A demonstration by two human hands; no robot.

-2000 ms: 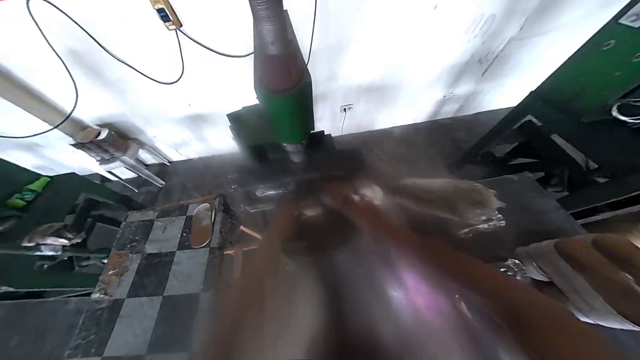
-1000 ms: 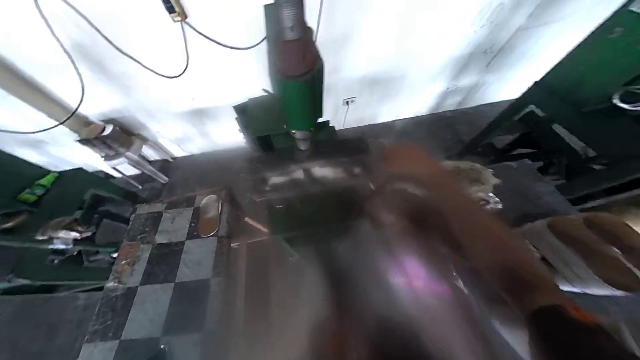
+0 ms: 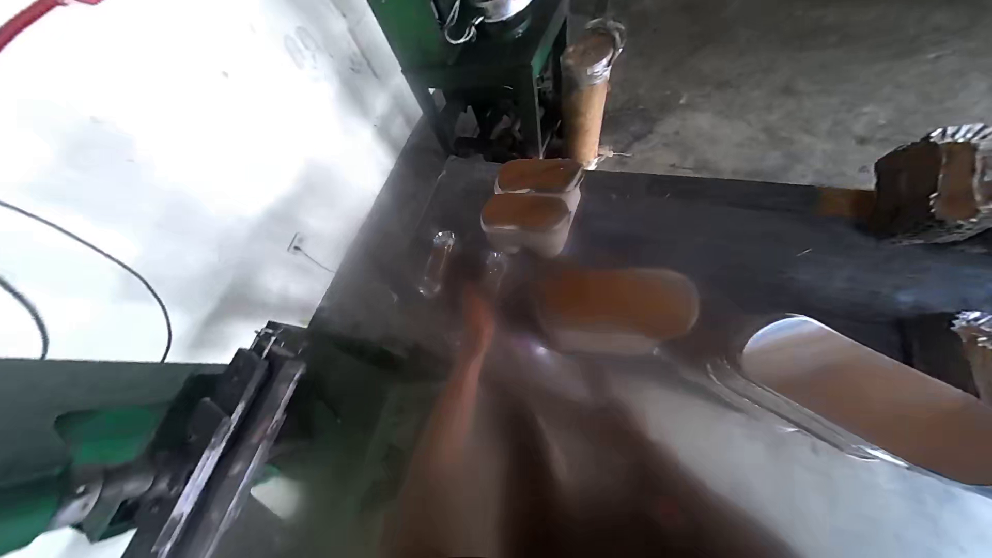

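My left hand (image 3: 478, 310) is a blur at the centre, reaching over the dark bench close to small wrapped pieces (image 3: 439, 262). My right hand is also smeared by motion, and its outline cannot be made out near the lower centre. An oval brown-topped block (image 3: 620, 302) with pale sides lies just right of my left hand; contact with either hand cannot be told. Beyond it, two smaller rounded blocks (image 3: 527, 213) with brown tops stand together. At the right is a large oval stack (image 3: 868, 395) with a shiny clear rim.
A green machine with dark metal bars (image 3: 232, 449) stands at the left, by the white wall (image 3: 194, 155). A green metal stand (image 3: 496, 70) is at the far end of the dark bench (image 3: 697, 225). A brown wrapped roll (image 3: 587, 101) stands beyond the bench, and foil-edged brown blocks (image 3: 930, 186) sit at right.
The view has swung strongly to the right, so the green machine now lies at the left edge. My hands are no longer in front of the machine but over the bench beside the brown-topped blocks.
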